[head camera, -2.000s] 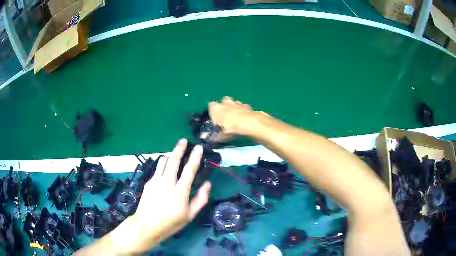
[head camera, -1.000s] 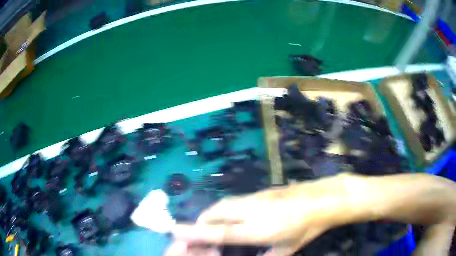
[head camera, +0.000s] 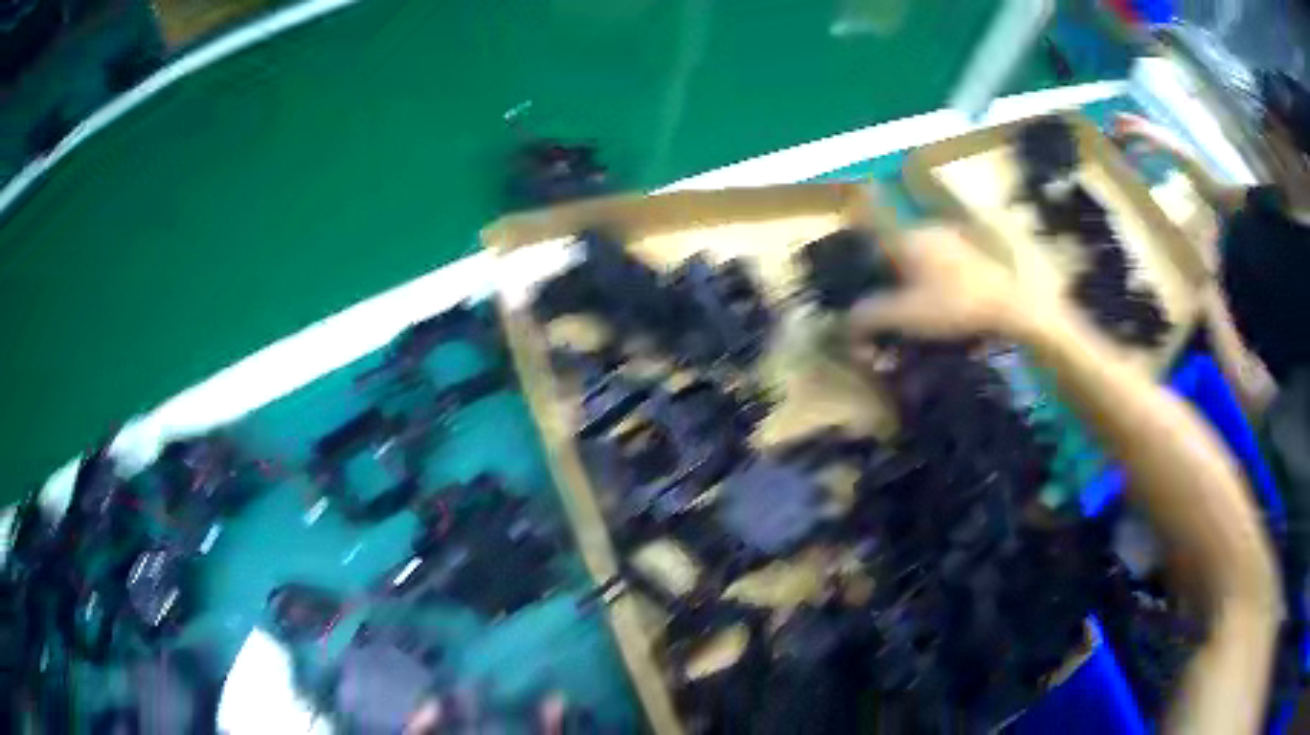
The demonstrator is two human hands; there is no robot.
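The large cardboard tray is heaped with black plastic parts and lies ahead of me. My right hand reaches in from the right over its far right side. Its fingers and thumb close on a black part, blurred by motion. Only small blurred fingertips of my left hand show at the bottom edge; what they hold is hidden. A flat dark plate lies close to these fingertips.
Black housings and an open frame lie on the teal mat at left, with a white-headed tool. A black part sits on the green belt. A second tray, blue bin and another person are at right.
The view has swung right, towards the trays. My right hand has moved from over the mat to the large tray and taken hold of a black part. Another person has come into view.
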